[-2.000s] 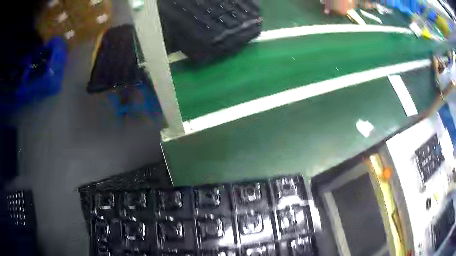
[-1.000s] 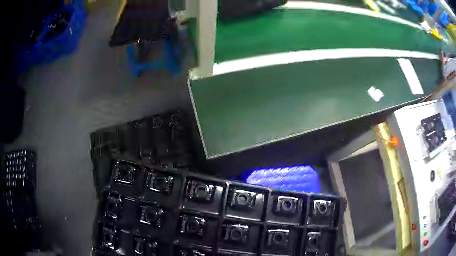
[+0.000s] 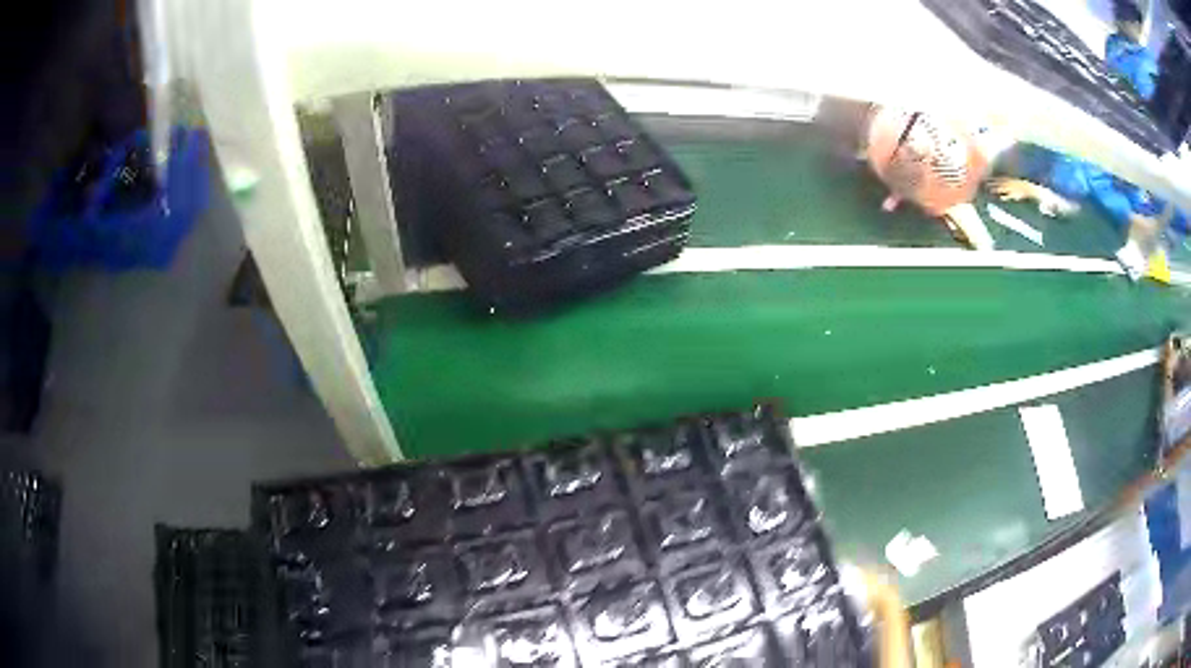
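A glossy black blister tray (image 3: 588, 548) with a grid of square pockets fills the lower middle. Its pockets hold black parts, and glare hides some of them. It overlaps the near edge of the green bench, and its lower part is cut off by the picture's bottom edge. My left hand is not in view. A blurred yellow-orange shape touches the tray's right edge; I cannot tell whether it is fingers of my right hand or part of the machine.
A thick stack of black trays (image 3: 562, 183) sits on the green belt (image 3: 653, 346) behind a white post (image 3: 281, 248). A pink fan (image 3: 925, 159) and a coworker's hand (image 3: 1038, 196) are at upper right. A white machine (image 3: 1012, 626) is lower right, a blue crate (image 3: 124, 215) left.
The view has swung up towards the belt, showing the tray stack and fan. The near tray now overlaps the bench edge, and the purple-blue stool is out of sight.
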